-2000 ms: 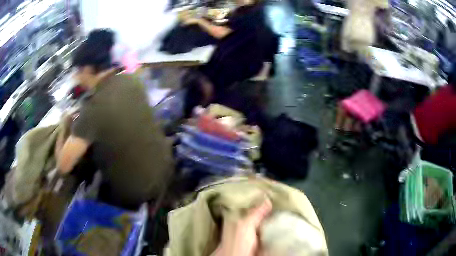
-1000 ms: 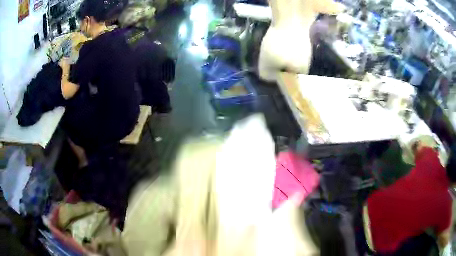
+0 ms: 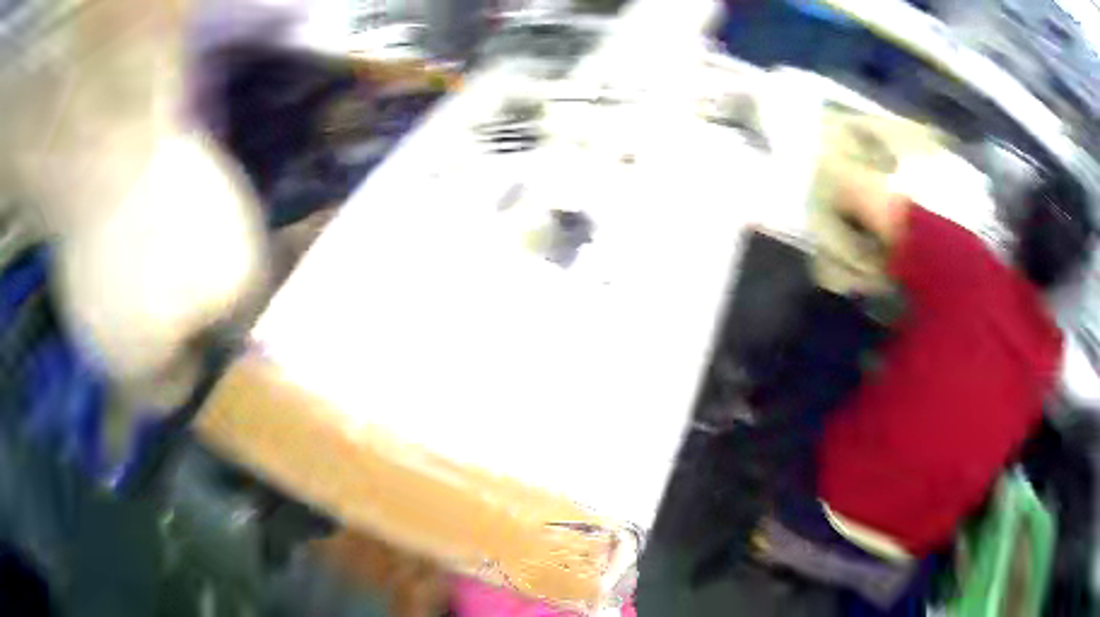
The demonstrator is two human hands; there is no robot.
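Neither of my hands is in view. A white-topped table (image 3: 483, 325) with an orange-tan board edge along its near side lies in front of me. A small grey pile (image 3: 562, 236), blurred, lies on the white top. No khaki garment shows near me in this frame. The whole picture is smeared by motion.
A person in red (image 3: 953, 374) sits to the right, with pale khaki cloth (image 3: 856, 181) by the hand. A pale rounded form (image 3: 163, 253) stands at the left. A green crate (image 3: 1013, 548) is at the lower right and a pink seat (image 3: 519, 598) at the bottom edge.
The view has swung right, bringing the white table close. The khaki and white cloth, seen large in front of me before, has left the picture, as has the hand seen earliest.
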